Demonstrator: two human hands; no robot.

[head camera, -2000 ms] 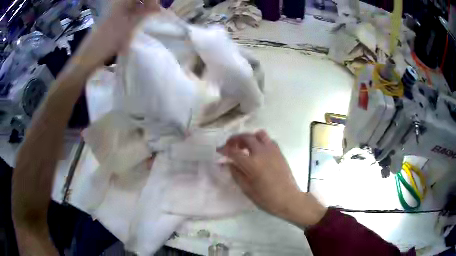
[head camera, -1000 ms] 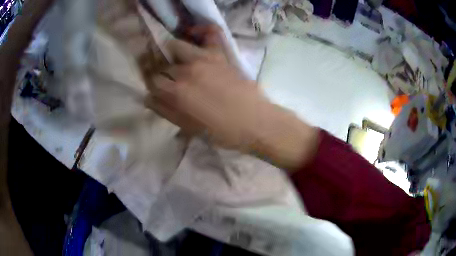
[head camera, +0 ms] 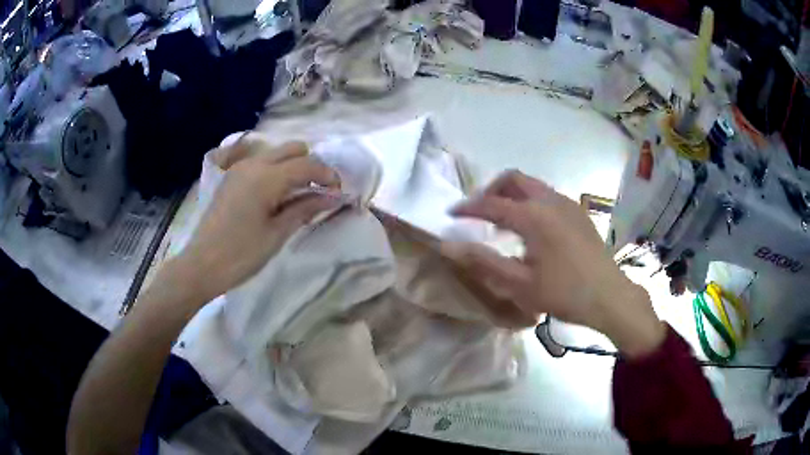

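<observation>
Pale white and beige fabric pieces lie heaped and folded on the white table in front of me, with part hanging over the front edge. My left hand is shut on the upper left part of the fabric, fingers pinching a fold. My right hand holds the fabric's edge on the right, fingers and thumb around a white and beige layer; it is slightly blurred. The sewing machine stands right of my right hand, its needle area bright with glare.
Scissors with green and yellow handle loops lie below the machine head. More beige cloth is heaped at the back. Dark cloth lies at the left, beside another machine. Scraps lie at the back right. A ruler scale marks the front edge.
The fabric has come down onto the table from its raised position. My left hand has moved down to the fabric's upper left; my right hand has moved right and grips its edge.
</observation>
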